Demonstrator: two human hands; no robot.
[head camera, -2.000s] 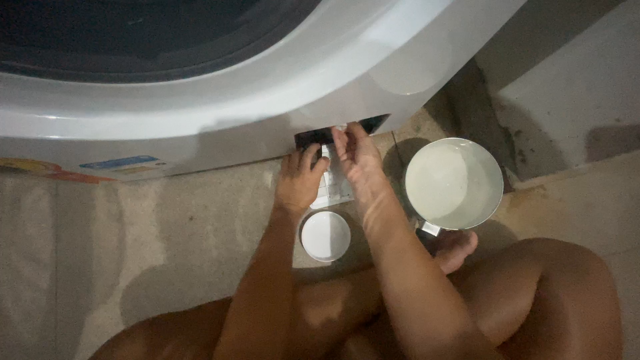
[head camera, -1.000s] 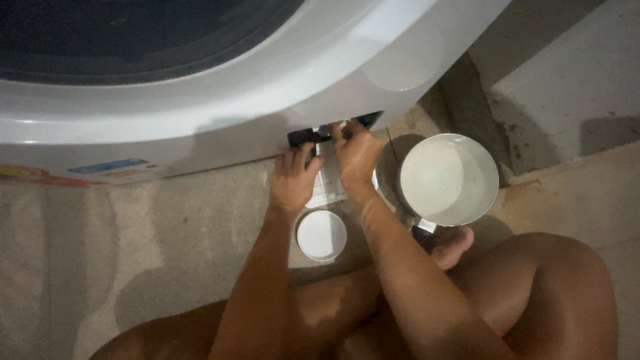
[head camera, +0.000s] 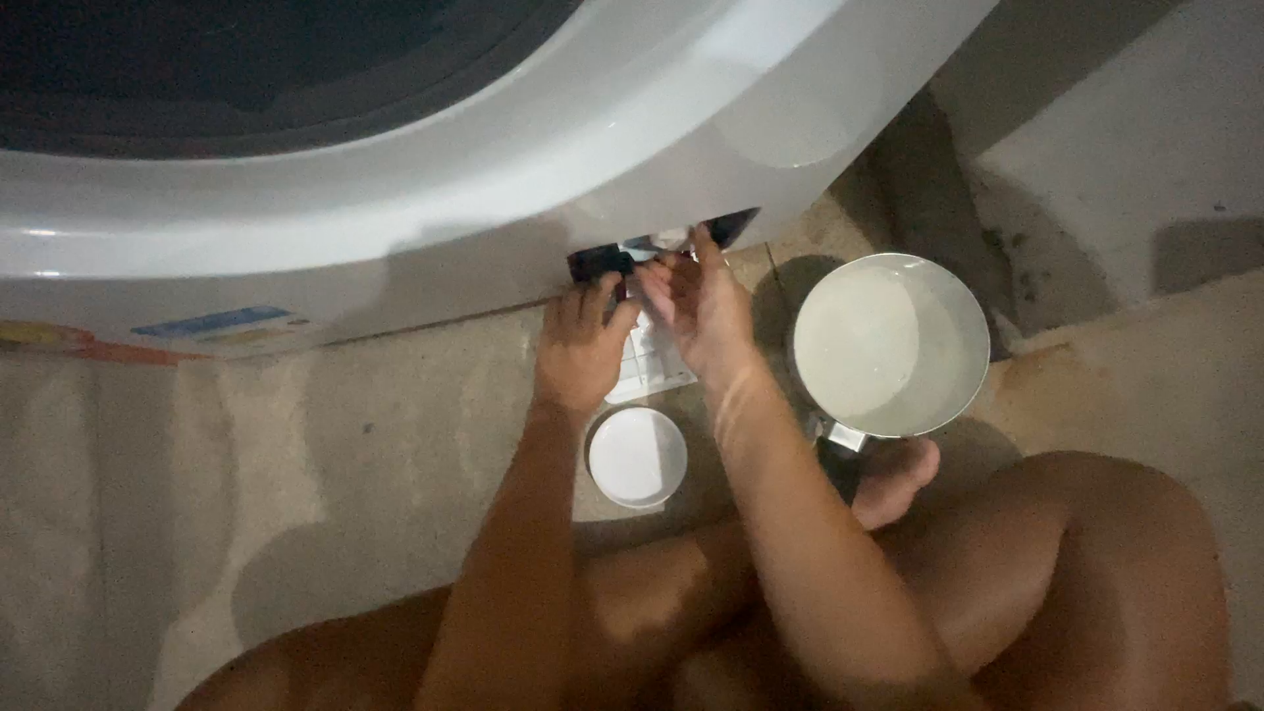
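Observation:
A front-loading washing machine (head camera: 494, 237) has a dark opening (head camera: 598, 263) low on its front, with a whitish part (head camera: 671, 239) inside. At the opening's left lower edge is my left hand (head camera: 585, 341), its fingers bent on or around something dark; the grip is unclear. My right hand (head camera: 703, 306) is turned partly palm up at the opening, fingertips by the whitish part. Whether it holds anything cannot be told. Below the opening, between my wrists, a white gridded plastic flap (head camera: 647, 365) lies partly hidden. A round white dish or lid (head camera: 638, 457) sits just below it.
To the right a metal saucepan (head camera: 889, 346) holds pale, cloudy liquid, its handle bracket toward my bare foot (head camera: 897, 482). My crossed legs (head camera: 1076, 553) fill the near side. A wall (head camera: 1116, 148) stands at the upper right, beyond the concrete floor (head camera: 425, 425).
My right hand was curled over the opening a second ago and has now turned its palm more upward, with its fingers lower. My left hand has stayed at the opening's left edge.

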